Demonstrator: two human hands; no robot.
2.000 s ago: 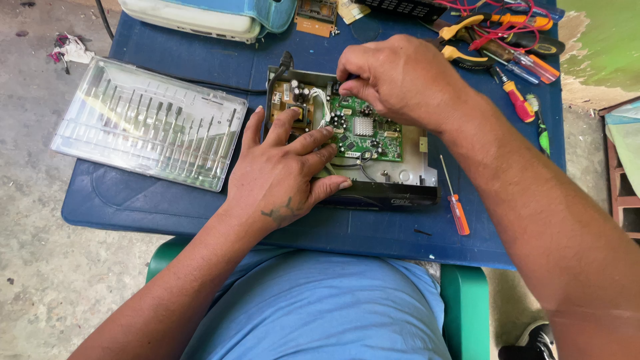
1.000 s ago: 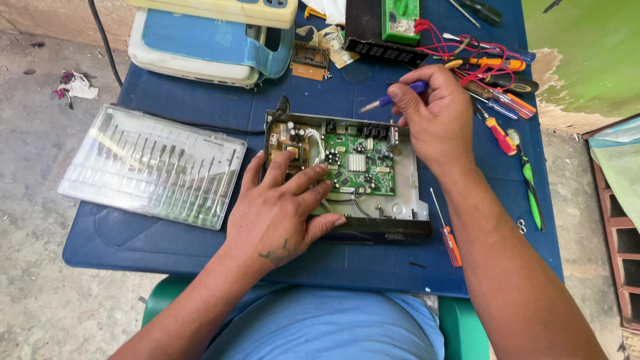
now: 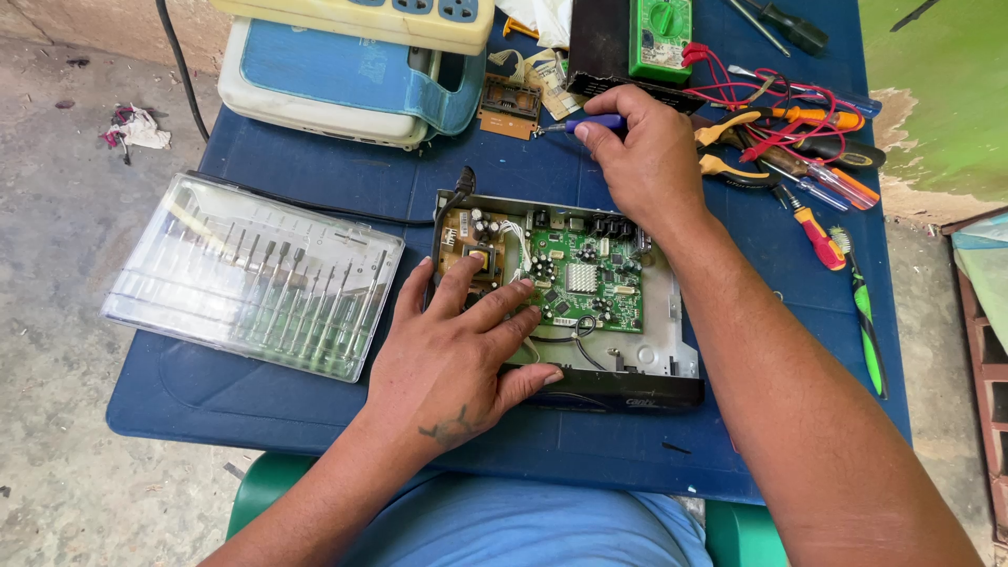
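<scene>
An electronic set-top box with its cover off lies on the blue table, its black front panel (image 3: 630, 393) toward me. Inside are a green circuit board (image 3: 587, 279) with a ribbed heat sink and a brown power board (image 3: 465, 228) at the left. My left hand (image 3: 472, 339) rests spread over the box's left part, fingers on the power board and white wires, holding nothing. Beyond the box's rear edge, my right hand (image 3: 650, 150) grips a small blue-handled tool (image 3: 596, 123) with a metal shaft; its tip is near a small brown circuit board (image 3: 510, 106).
A clear case of precision screwdrivers (image 3: 260, 276) lies left of the box. Behind are a power strip (image 3: 394, 17), a blue and white device (image 3: 331, 71) and a green multimeter (image 3: 661, 39). Pliers (image 3: 736, 169), screwdrivers, red leads and a green toothbrush (image 3: 866, 335) lie at the right.
My right hand was low over the green board, then lifted off it with the blue tool and moved away toward the small brown board. My left hand has stayed on the box.
</scene>
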